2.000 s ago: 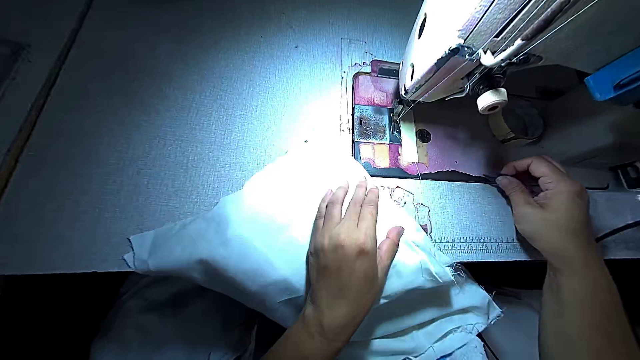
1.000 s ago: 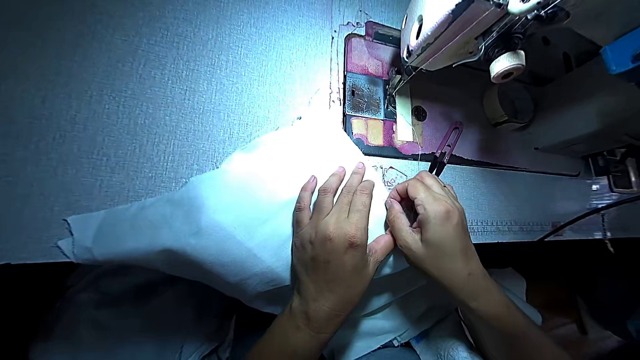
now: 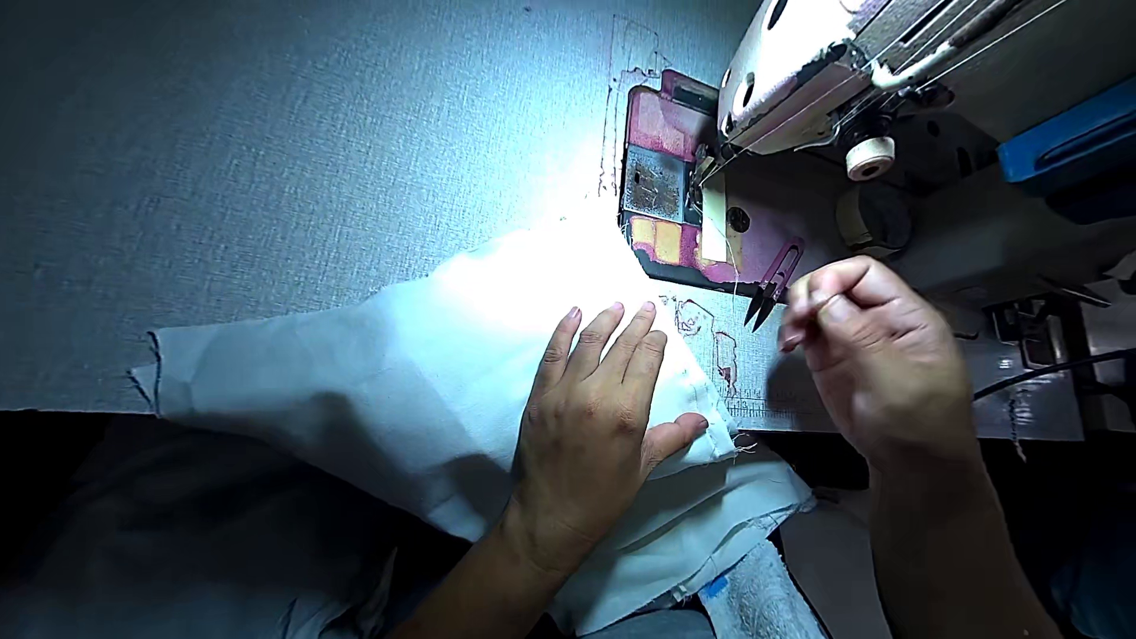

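White fabric (image 3: 426,355) lies over the table's front edge, with part of it hanging down. My left hand (image 3: 595,408) rests flat on it, fingers spread. Right of the fabric my right hand (image 3: 870,346) is raised, thumb and fingertips pinched together; whether a thread is between them cannot be made out. Thread snips (image 3: 777,280) with a purple handle lie beside those fingertips, at the edge of the sewing machine's bed. The machine's needle area (image 3: 701,173) is beyond the fabric, above a worn metal plate (image 3: 655,185).
The sewing machine head (image 3: 799,71) overhangs the back right, with a white round knob (image 3: 870,158) below it. A blue object (image 3: 1074,133) is at the far right. A black cable (image 3: 1056,373) crosses the right side. A ruler scale (image 3: 772,404) runs along the table's front edge.
My right hand has moved from the machine bed's right side to the fabric's edge, then back rightward and up from it. The snips now lie uncovered. My left hand stays on the fabric.
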